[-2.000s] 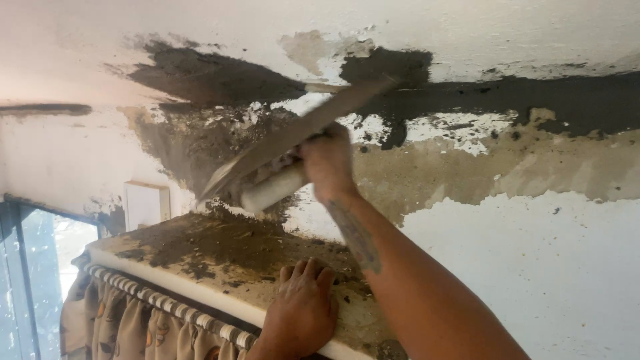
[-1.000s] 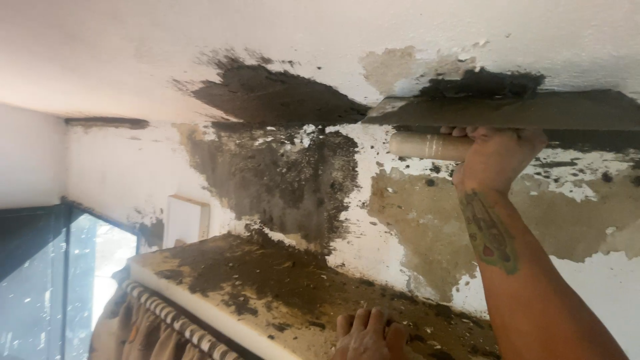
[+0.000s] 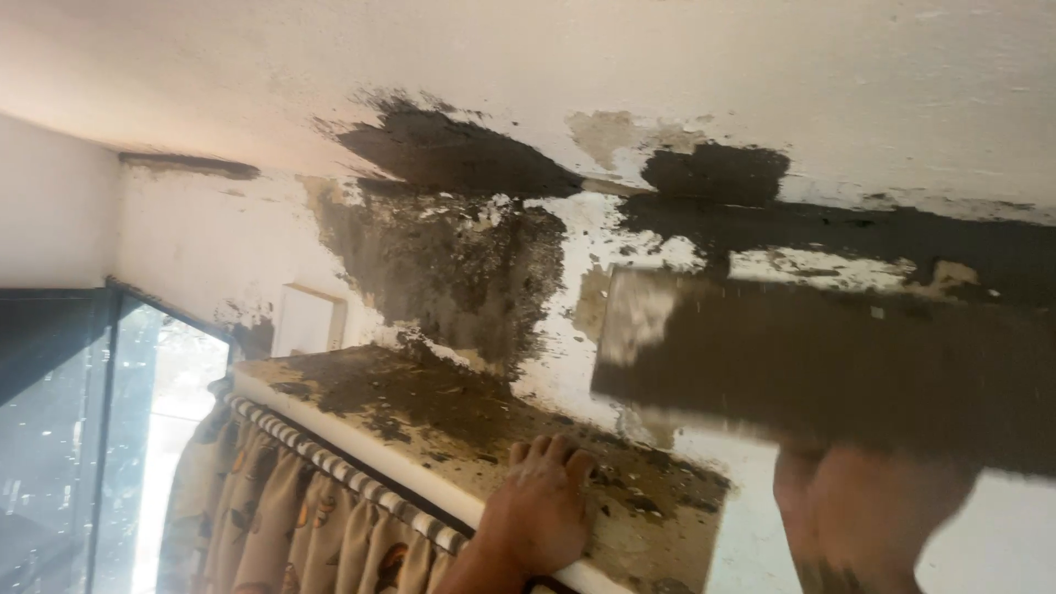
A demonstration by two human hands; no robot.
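Note:
At the lower right, my right hand (image 3: 874, 503) holds a wide metal plastering trowel (image 3: 792, 363) from behind; the broad blade faces me, dark and smeared, and hides the handle and most of my fingers. My left hand (image 3: 544, 503) rests with bent fingers on the dirty top of a ledge (image 3: 676, 528) and holds no tool. Dark wet mortar (image 3: 874, 231) runs along the joint of wall and ceiling. Another dark mortar patch (image 3: 462, 153) spreads over the ceiling, above a rough grey patch (image 3: 454, 272) on the wall.
Crumbs and smears of mortar (image 3: 396, 388) lie on the ledge. Along its front, a patterned curtain (image 3: 330, 520) hangs from rings on a rod. A white box (image 3: 307, 320) is fixed to the wall at the left, near a bright window (image 3: 186, 371) with a blue frame.
The trowel was against the wall-ceiling joint one second ago; now it is lower, with its broad face turned to view. The dark patch it covered shows again. My left hand remains on the ledge.

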